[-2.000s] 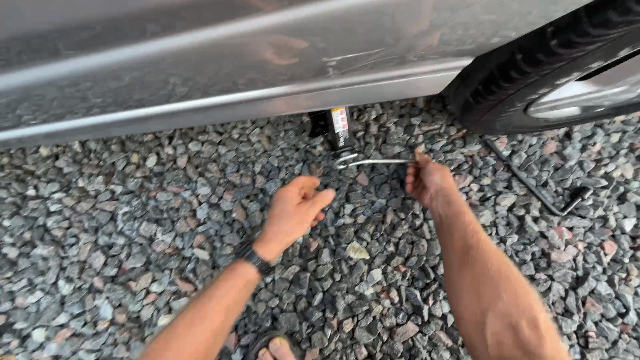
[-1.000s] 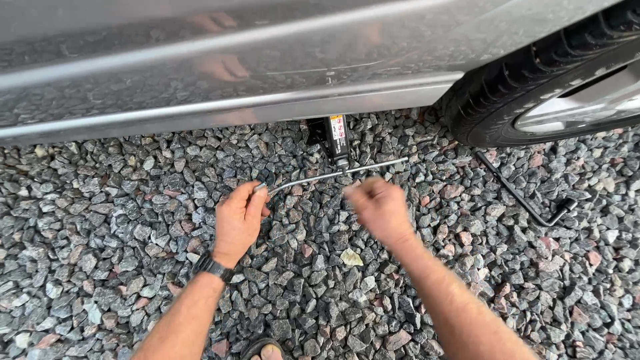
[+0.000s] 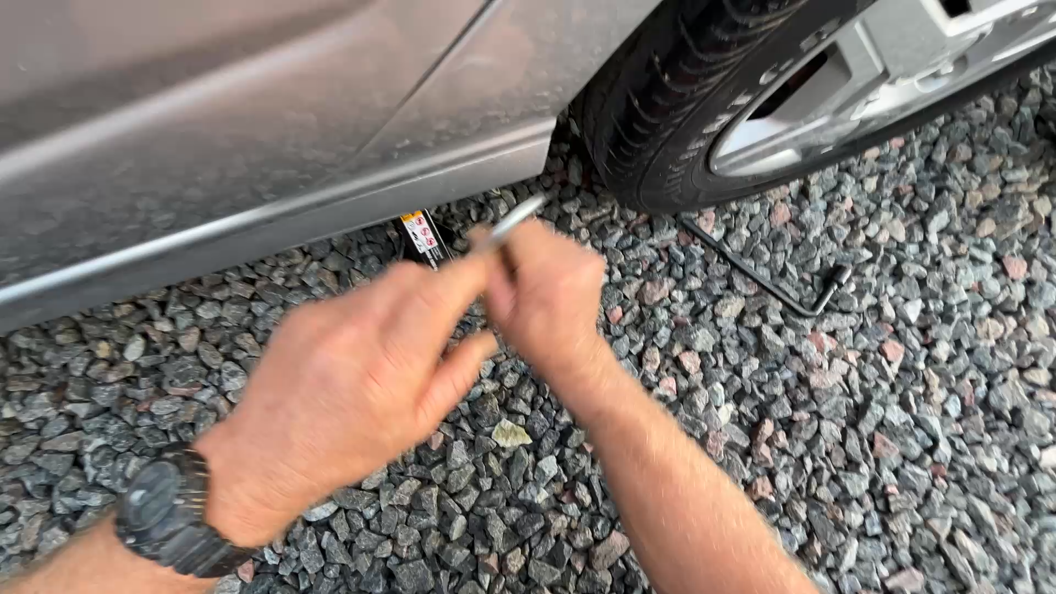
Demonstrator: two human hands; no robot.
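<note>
A black car jack with a warning label shows under the sill of a grey car. My left hand, with a dark watch on its wrist, reaches across in front of the jack, blurred, its fingertips beside my right hand. My right hand is closed around a metal crank rod, whose end sticks up past the fingers. The rest of the rod and the jack's lower end are hidden behind the hands. Whether my left hand also grips the rod cannot be told.
A car wheel with a silver rim stands at the upper right. On the grey gravel beside it lies a black L-shaped wheel wrench. The car's lower edge runs across the left, close above the jack.
My left hand has moved right, from the rod's left end to beside my right hand. My right hand, blurred near the rod a second ago, now holds it. The view has shifted.
</note>
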